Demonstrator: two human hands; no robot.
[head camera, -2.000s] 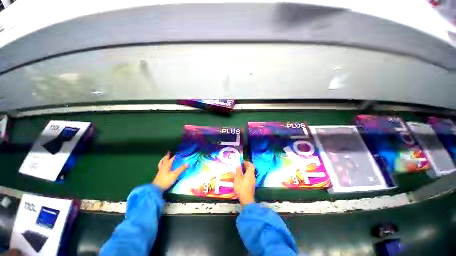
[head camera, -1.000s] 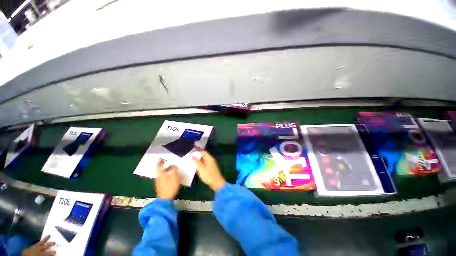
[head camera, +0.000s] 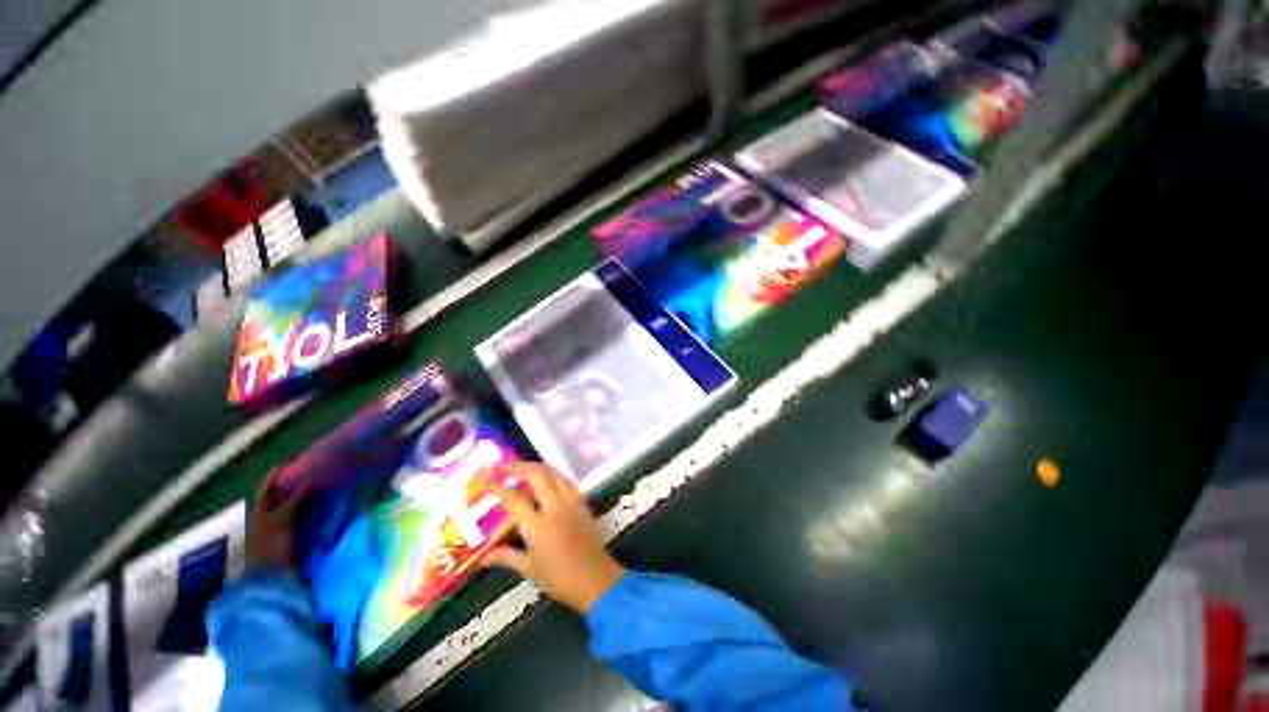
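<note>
A swirl-printed retail box (head camera: 397, 515) lies on the green belt with its printed face up, tilted in the view. My left hand (head camera: 274, 518) is at its left edge, partly hidden. My right hand (head camera: 553, 538) grips its right edge, with the thumb and fingers at the printed face. A pale grey panel (head camera: 599, 376) with a dark blue strip lies just right of the box. Another swirl box (head camera: 724, 248) lies beyond it. White-faced boxes (head camera: 178, 598) stand in view at the lower left, blurred.
A spare swirl box (head camera: 317, 320) sits on the far ledge. A thick pale stack (head camera: 543, 111) is behind the belt. A second grey panel (head camera: 852, 174) lies farther along. A dark blue block (head camera: 946, 423), a black oval object (head camera: 902, 391) and a yellow disc (head camera: 1048, 473) are on the bench.
The view has swung right and tilted. My hands have left the white-faced box they touched one second ago and are now on a swirl box. The blue block shows nearer the middle.
</note>
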